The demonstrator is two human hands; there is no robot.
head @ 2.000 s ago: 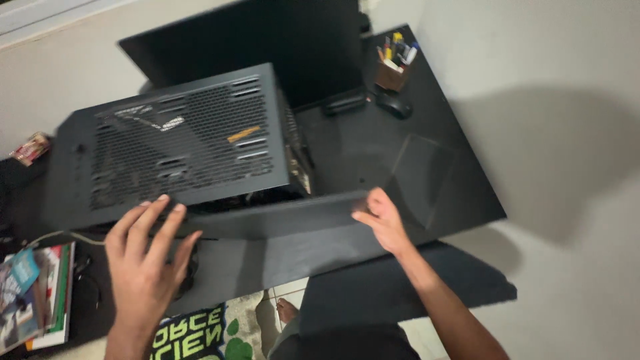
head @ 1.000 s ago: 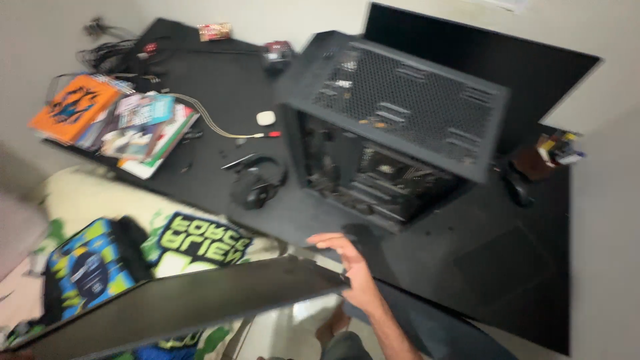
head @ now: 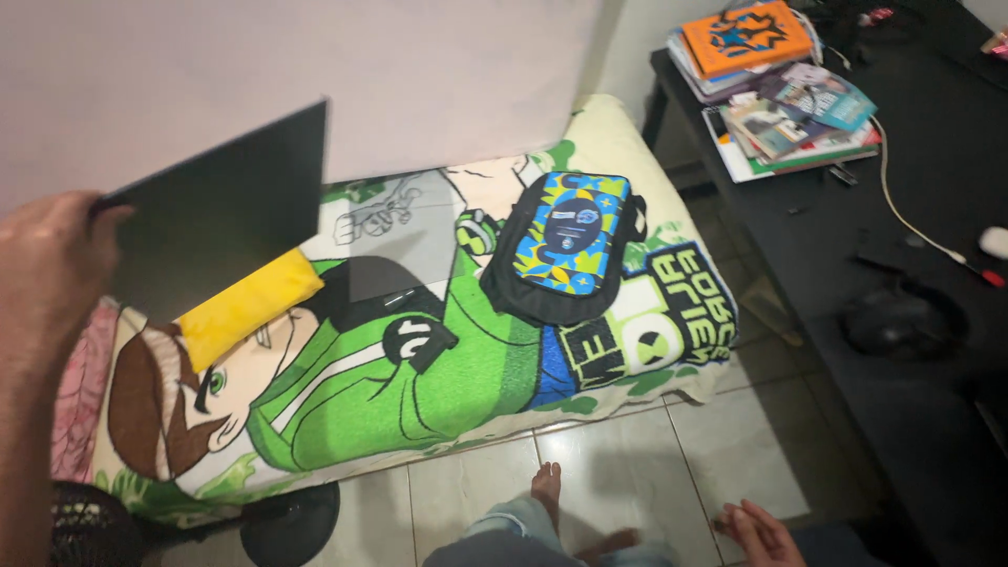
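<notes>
My left hand (head: 59,260) grips the corner of a dark side panel from a computer case (head: 228,205), held up above the bed at the left. Beneath and beside the panel lie a yellow cloth item (head: 250,307) and a clear, slightly tinted sheet (head: 402,244) on a cartoon-print blanket (head: 449,394). Low at the right, my right hand (head: 760,535) is partly in view with its fingers curled; whether it holds anything small cannot be told. The computer case is out of view.
A black bag with a blue and yellow patterned front (head: 579,236) rests on the bed. On the black desk (head: 929,197) at the right are stacked books (head: 748,39), a white cable (head: 890,189) and dark headphones (head: 898,319). A round black base (head: 291,524) stands on the tiled floor.
The panel was beside the computer case over the desk; it has come away and is now over the bed in my left hand. My right hand has let go of it. The view has swung left.
</notes>
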